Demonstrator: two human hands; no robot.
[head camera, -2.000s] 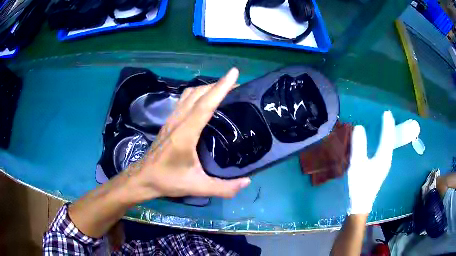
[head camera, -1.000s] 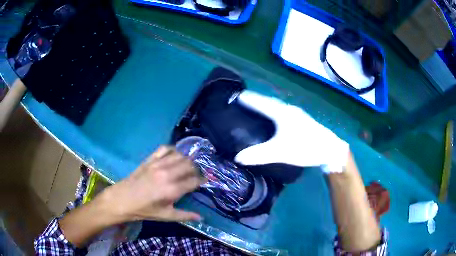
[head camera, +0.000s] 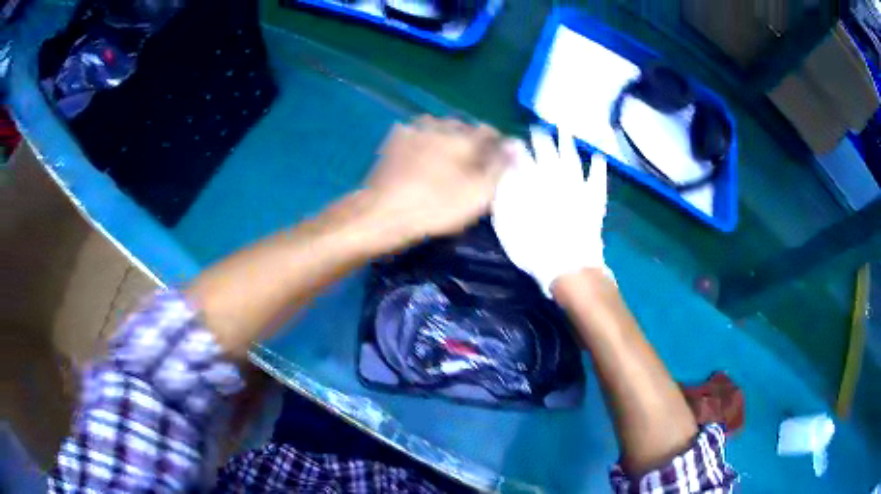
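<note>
A black moulded tray (head camera: 464, 381) lies on the blue-green bench in front of me. A clear crinkly bag with dark contents and a small red spot (head camera: 483, 343) sits in its near hollow. My bare left hand (head camera: 440, 174) is over the tray's far side, blurred, with its fingers curled; whether it holds anything cannot be told. My white-gloved right hand (head camera: 553, 207) is beside it at the tray's far right, fingers spread and holding nothing visible. The two hands hide the far part of the tray, so the dock cannot be made out.
Dark dotted trays (head camera: 184, 116) stand at the left, with a bagged item (head camera: 97, 68). Blue-rimmed trays, one with headphones (head camera: 667, 135), lie on the line beyond. A reddish-brown cloth (head camera: 717, 400) and small white bottle (head camera: 804, 436) lie at the right. A yellow strip (head camera: 854, 338) is at far right.
Both hands have moved to the tray's far side, the left one up and right from beside the bag. The right hand's fingers now point away from me. The bag now lies within the near hollow.
</note>
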